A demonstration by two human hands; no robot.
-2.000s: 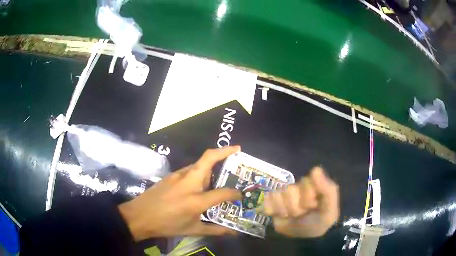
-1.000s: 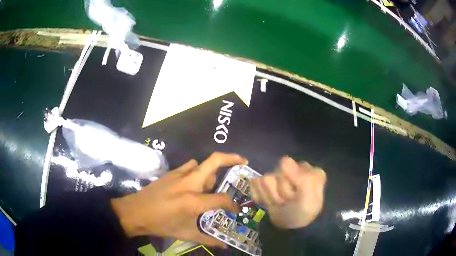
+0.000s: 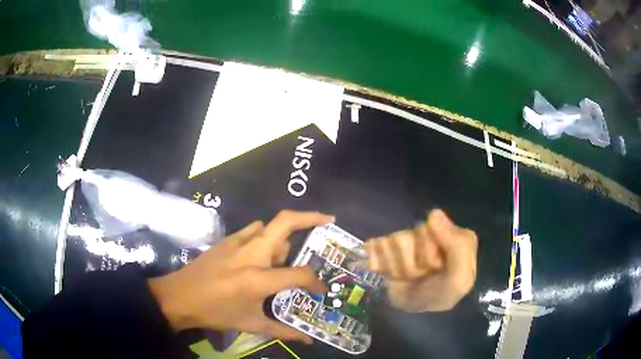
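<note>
An open white power strip housing [image 3: 357,338] lies tilted low in the middle, over the black mat. It shows a green circuit board with a yellow block, dark wires and metal contacts. My left hand [image 3: 235,277] grips the housing from its left side, with the thumb over the board and fingers at its top and bottom edges. My right hand [image 3: 429,263] is curled at the housing's upper right edge, slightly blurred. Whether it holds a small part is hidden by the fingers.
A bagged cord [image 3: 151,210] lies left on the black mat [image 3: 415,182], which has white lettering. A white plug [image 3: 150,69] with a plastic sleeve sits at the upper left. The green belt [image 3: 393,49] crosses behind, with another plastic bag [image 3: 568,123] at right.
The view has shifted, and the plug and bags sit further left in it. The right hand has moved off the housing's middle towards its right edge, uncovering more of the board. The left hand keeps its grip.
</note>
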